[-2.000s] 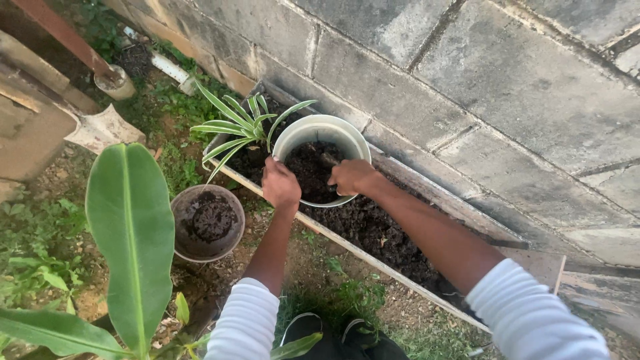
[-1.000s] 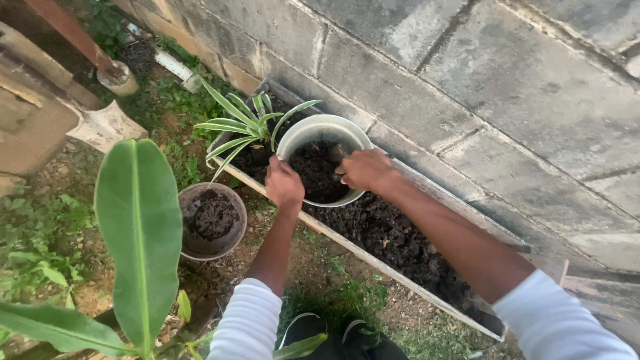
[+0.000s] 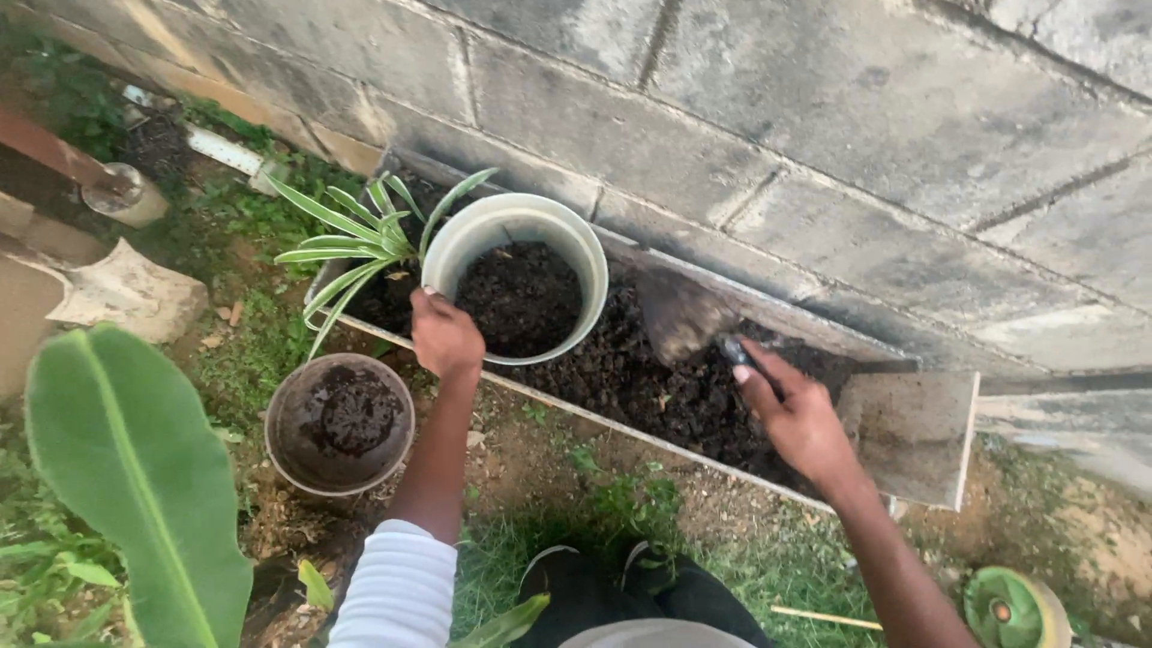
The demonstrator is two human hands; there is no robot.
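My left hand [image 3: 447, 335] grips the near left rim of a pale plastic pot [image 3: 589, 270], which is partly filled with dark soil [image 3: 520, 297]. The pot stands in a long planter trough [image 3: 621, 423] of soil. To its right, my right hand [image 3: 792, 405] holds a hand trowel [image 3: 688, 315] by its dark handle; the blade is blurred, over the trough's soil. Left of the pot, a spider plant [image 3: 378, 236] with white-edged leaves grows at the trough's left end. A brown plastic pot [image 3: 340, 423] with a little dark soil inside sits on the ground below the plant.
A concrete block wall [image 3: 576, 108] runs behind the trough. A shovel blade [image 3: 135, 292] and a white pipe [image 3: 225, 151] lie at the left. A large banana-like leaf [image 3: 135, 486] rises in the left foreground. A green and yellow round object [image 3: 1012, 607] is at the lower right.
My right hand has moved out of the pale pot to the right, over the trough, and the trowel now shows in it. My left hand stays at the pot's rim.
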